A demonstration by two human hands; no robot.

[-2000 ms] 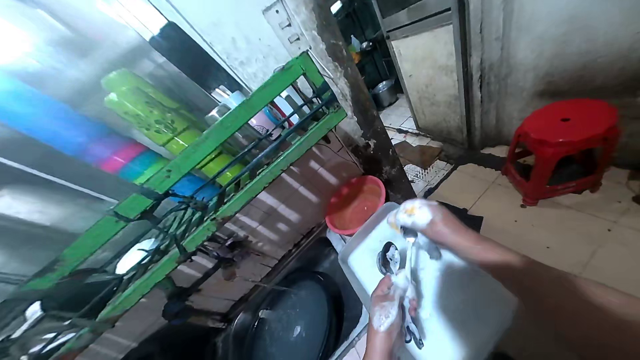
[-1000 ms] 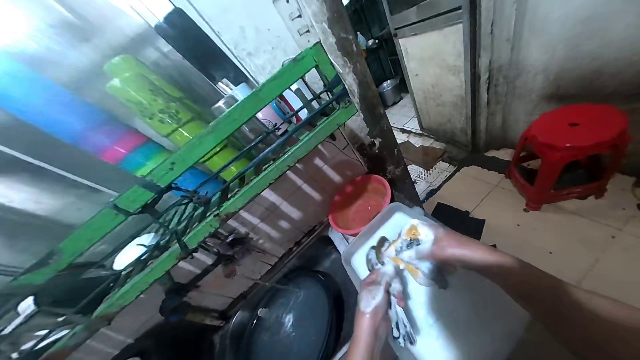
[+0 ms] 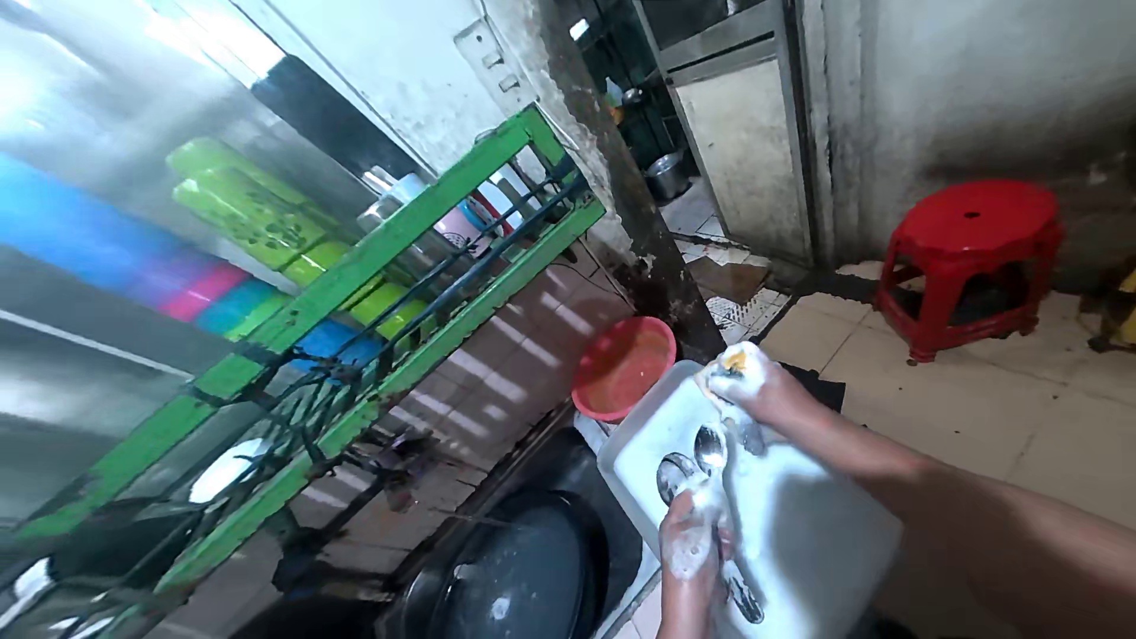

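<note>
My left hand (image 3: 690, 543), wet with suds, is closed around several metal spoons (image 3: 710, 450) whose bowls point up and away from me. One handle sticks out below the fist. My right hand (image 3: 745, 382) is covered in thick foam and grips a soapy sponge (image 3: 736, 361) with yellow showing through, a little above and right of the spoons. Both hands are over a white plastic tub (image 3: 652, 426). Foam hides the fingertips of the right hand.
A red plastic basin (image 3: 625, 369) stands beyond the tub. Left of it is a dark round basin (image 3: 524, 568) with liquid. A green metal rack (image 3: 426, 209) with cups and dishes runs along the left. A red plastic stool (image 3: 972, 257) stands on the tiled floor at right.
My right hand and the sponge were against the spoons one second ago; now they are apart from them, farther up. The spoons remain in my left hand.
</note>
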